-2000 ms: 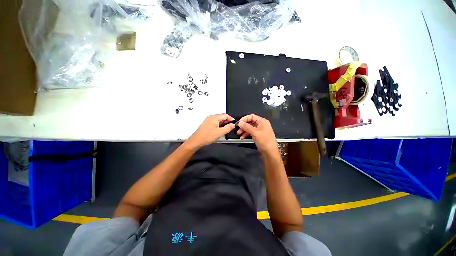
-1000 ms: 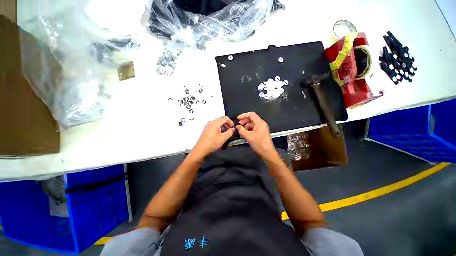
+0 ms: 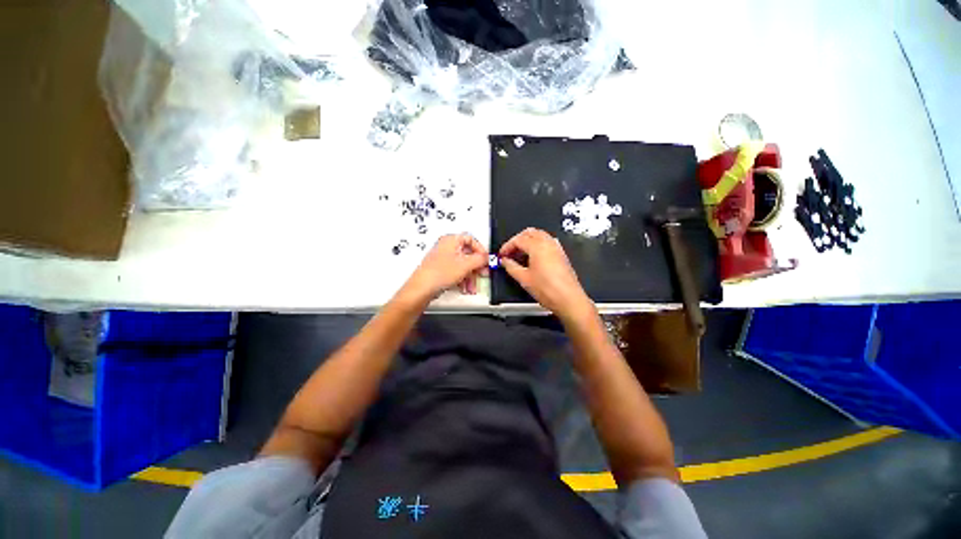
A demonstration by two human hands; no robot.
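My left hand (image 3: pixel 453 265) and my right hand (image 3: pixel 537 263) meet at the left front edge of the black work mat (image 3: pixel 632 268). Between their fingertips is a small part with a white, shiny end (image 3: pixel 492 261); the fingers hide most of it, and any dark stem cannot be made out. White washers (image 3: pixel 592 215) lie heaped on the middle of the mat. Small metal rings (image 3: pixel 422 206) lie scattered on the white table left of the mat.
A hammer (image 3: pixel 683 263) lies on the mat's right side. Beyond it are a red tape dispenser (image 3: pixel 738 247), a loose tape ring (image 3: pixel 740 131) and piled black stems (image 3: pixel 829 205). Clear bags (image 3: pixel 495 79), a tan block (image 3: pixel 302 123) and a carton (image 3: pixel 63 126) stand behind and left.
The view has turned and shifted, so the table looks level again. The hands stay together; a white, shiny end now shows between the fingertips.
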